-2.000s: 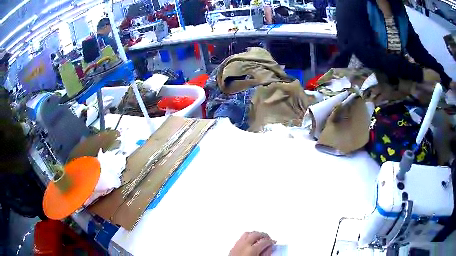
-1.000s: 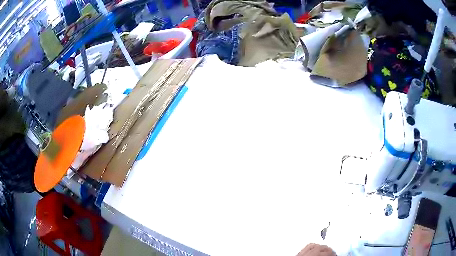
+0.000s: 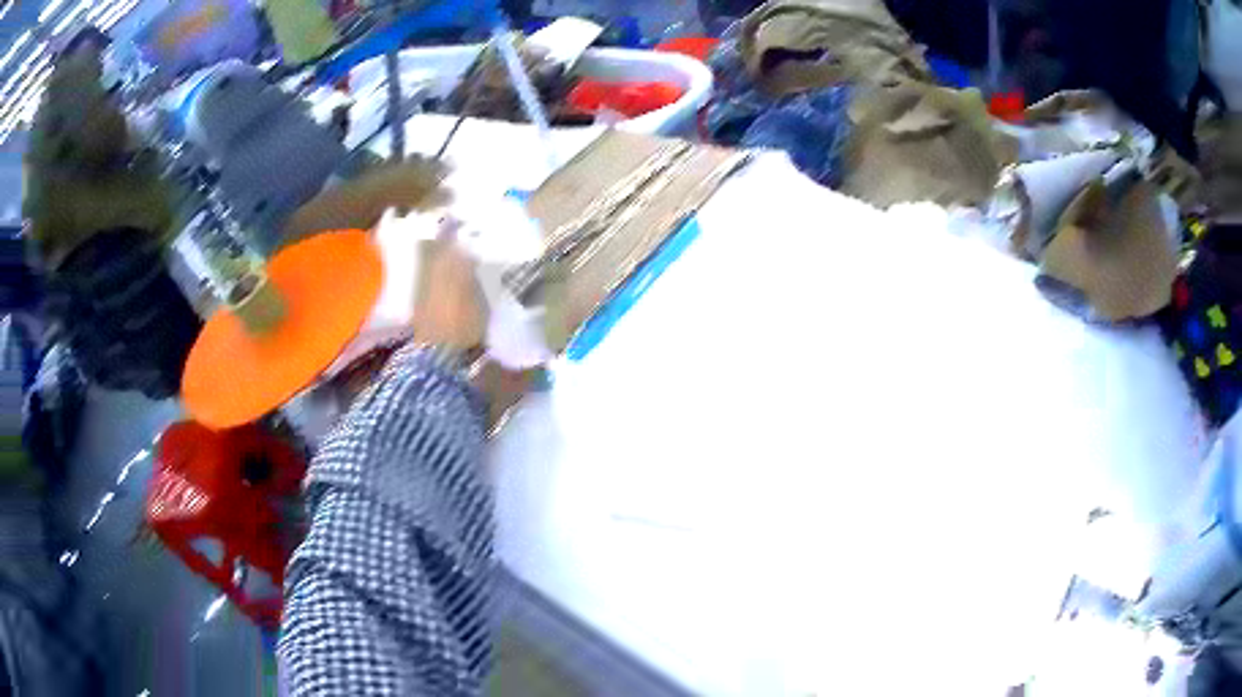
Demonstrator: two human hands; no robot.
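My left hand (image 3: 450,297), blurred, reaches from a black-and-white checked sleeve to crumpled white material (image 3: 515,334) beside the cardboard sheet. Its fingers are too blurred to show whether they hold any of it. The brown cardboard sheet (image 3: 620,204) lies on the white table (image 3: 817,449), with a bright blue strip (image 3: 633,293) along its right edge. My right hand is not in view.
An orange disc (image 3: 320,320) stands left of my hand, above a red stool (image 3: 225,497). A white tub (image 3: 688,89) and brown cloth pieces (image 3: 933,143) are behind the table. Part of the sewing machine (image 3: 1205,552) shows at the right edge.
The view has swung left, so things sit further right. My left arm has come in and reached to the white material. The hand seen earlier at the bottom edge no longer shows there.
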